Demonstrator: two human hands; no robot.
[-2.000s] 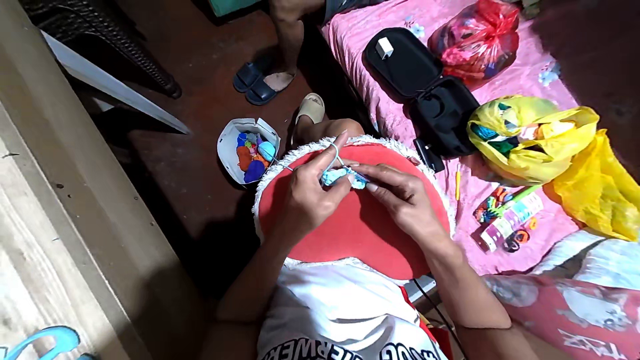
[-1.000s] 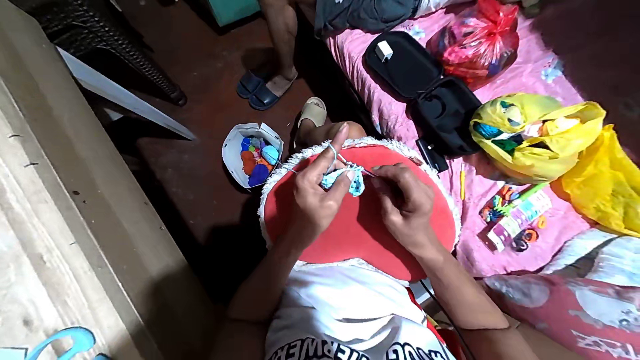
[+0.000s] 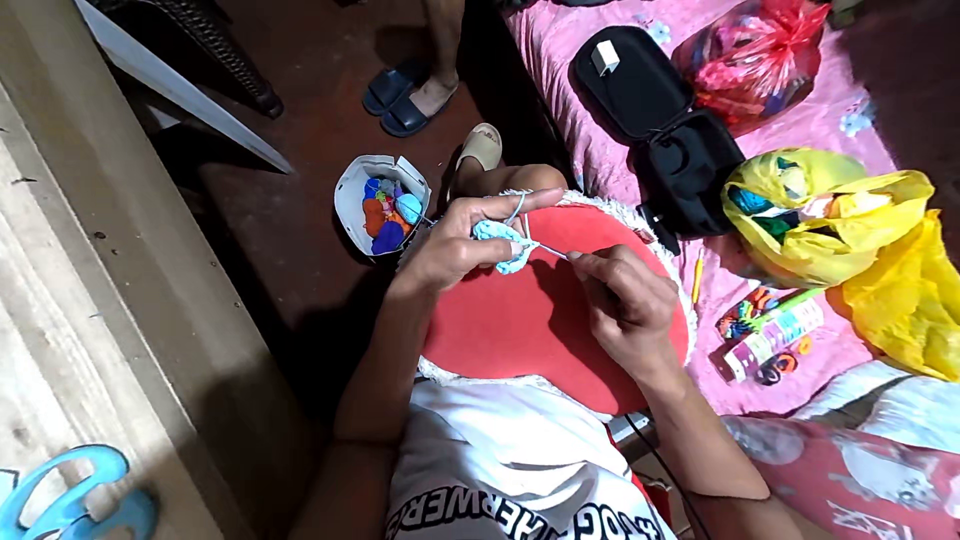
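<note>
My left hand (image 3: 465,244) pinches a small light-blue crocheted piece (image 3: 495,244) between thumb and fingers, with a strand of yarn looped over its raised index finger. A thin crochet hook (image 3: 553,251) is in my right hand (image 3: 626,300), its tip at the right edge of the piece. Both hands are above a red cushion (image 3: 495,322) with a white fluffy rim, which lies on my lap. Part of the crocheted piece is hidden by my left thumb.
A white container of colourful yarn (image 3: 346,202) stands on the floor. On the pink bedding lie an open black case (image 3: 637,90), a red plastic bag (image 3: 757,67), a yellow bag of yarn (image 3: 810,255) and a bottle (image 3: 776,337). Another person's sandalled foot (image 3: 427,101) is beyond.
My right hand has moved away from the crocheted piece, down and to the right, and the hook now shows between them. My left hand keeps its hold on the piece.
</note>
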